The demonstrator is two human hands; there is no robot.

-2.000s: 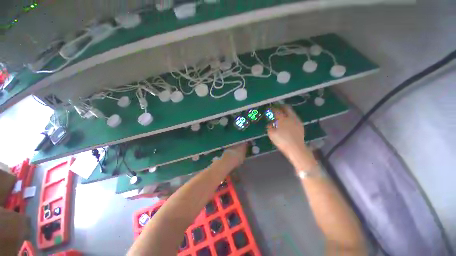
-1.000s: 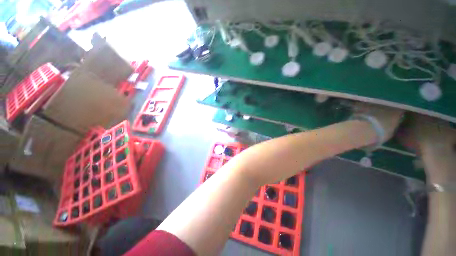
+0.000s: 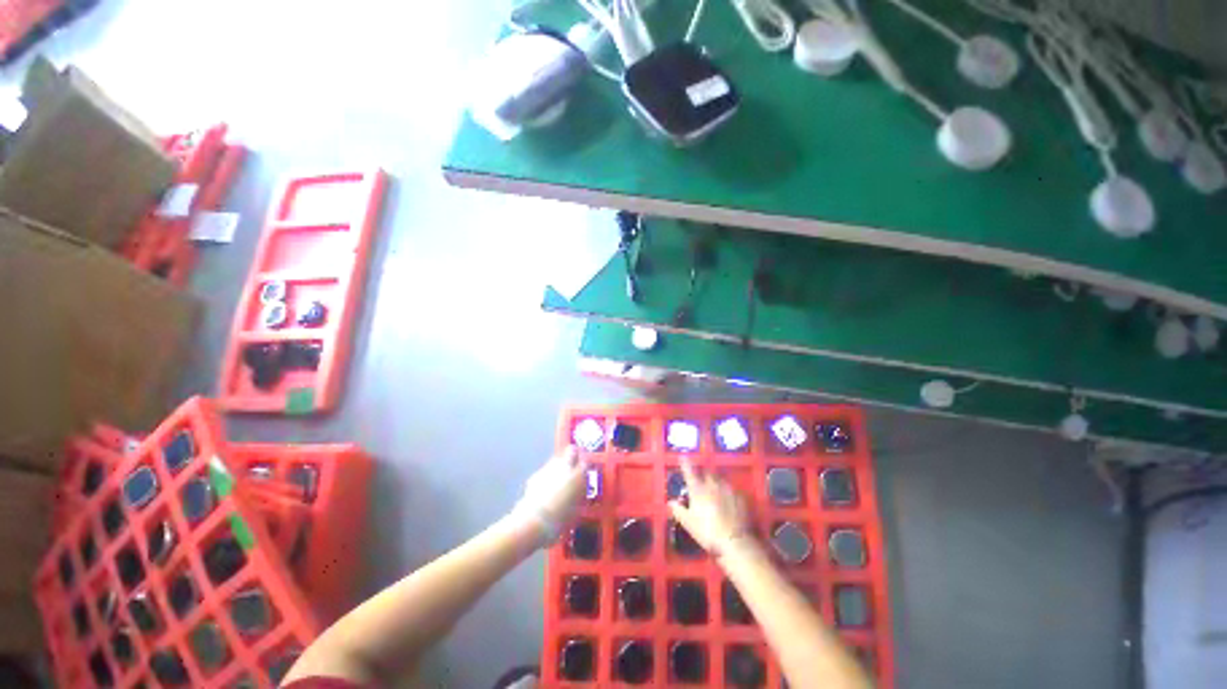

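A red-orange compartment tray [image 3: 549, 592] lies on the floor, most pockets holding dark square smartwatch bodies. Several watches in its back row have lit white screens [image 3: 731, 433]; one at the right is dark [image 3: 833, 435]. My left hand [image 3: 549, 495] is at the tray's left edge, its fingertips on a watch with a partly lit screen [image 3: 592, 485] in the second row. My right hand [image 3: 713, 514] reaches over the tray, its fingertips on a dark watch in the same row. The second-row pocket between my hands [image 3: 633, 486] is empty. My fingers hide parts of both held watches.
The green charging rack [image 3: 834, 162] stands beyond the tray, with white charging pucks [image 3: 973, 137] and a black square device [image 3: 680, 92]. A narrow red tray [image 3: 366, 256] lies left. Stacked trays [image 3: 289, 592] lean at lower left, near cartons [image 3: 94, 337].
Both hands have come out from between the rack shelves and down to the tray. The view has turned left, then down over the tray. More lit watches show in its back row.
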